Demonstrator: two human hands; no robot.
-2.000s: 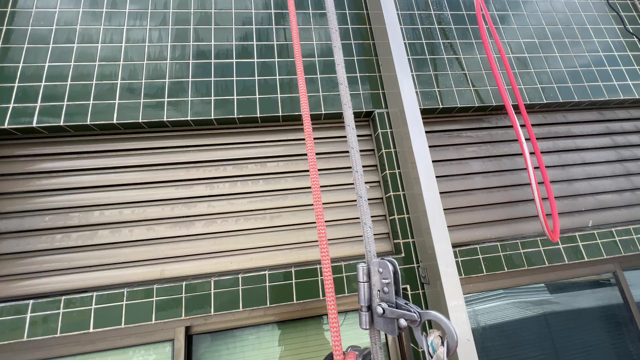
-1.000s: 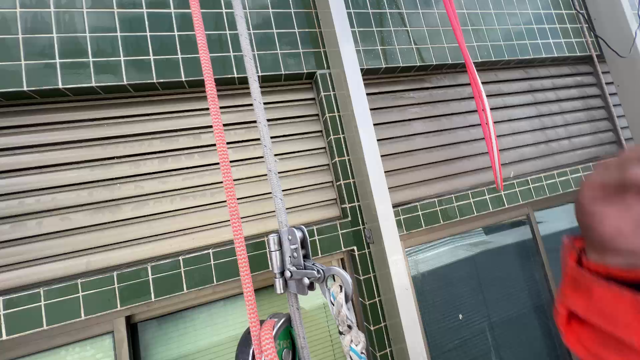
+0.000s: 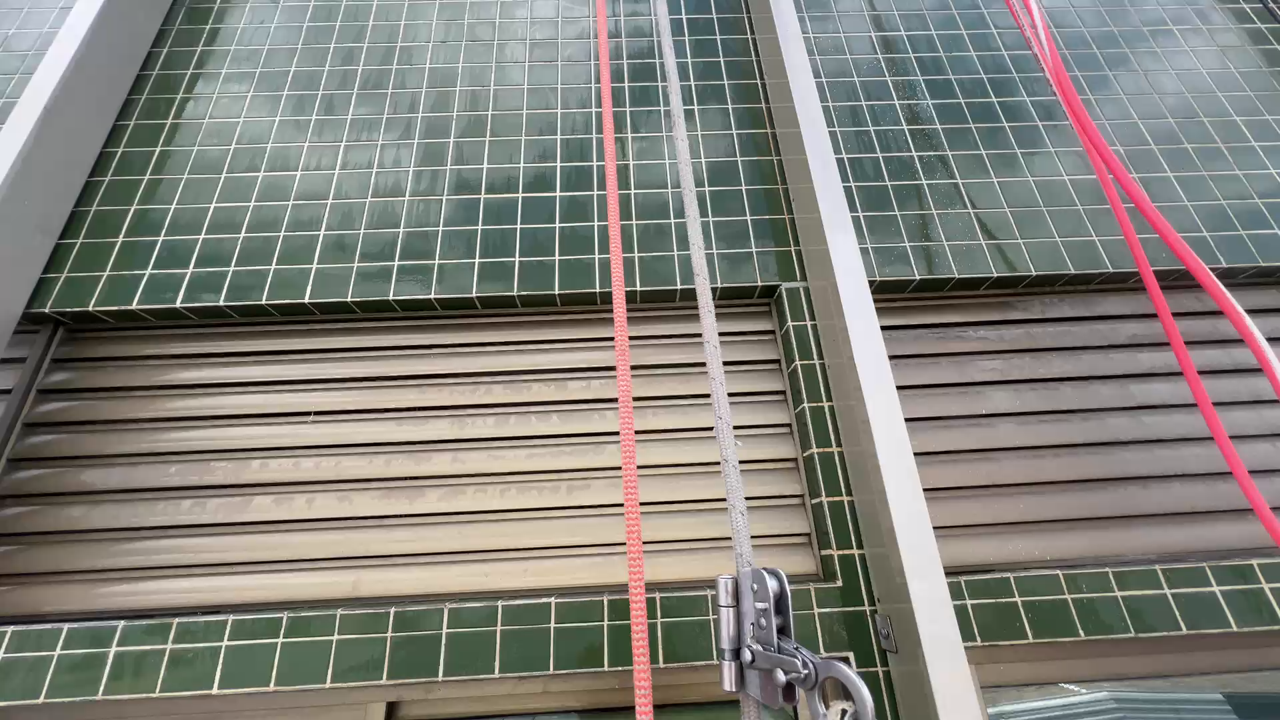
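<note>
Neither of my hands shows in the head view. An orange-red braided rope (image 3: 624,380) runs from the top edge down to the bottom edge near the middle. Just right of it hangs a grey braided rope (image 3: 708,320). A metal rope grab (image 3: 765,640) is clamped around the grey rope low in the view, with a metal carabiner (image 3: 848,688) joined at its right side, partly cut off by the bottom edge. Bright pink-red lines (image 3: 1150,270) come down from the upper right, spread apart and leave the view at the right edge.
Behind the ropes is a facade of green tiles (image 3: 400,150) with metal louvres (image 3: 400,450) below. A pale metal mullion (image 3: 860,340) slants down right of the ropes, and another (image 3: 70,130) stands at the upper left. Part of a window (image 3: 1140,703) shows at the lower right.
A hand in a red-orange sleeve, at the right edge one second ago, is out of view. The pink-red lines, close together then, now spread apart toward the right. The view has shifted upward.
</note>
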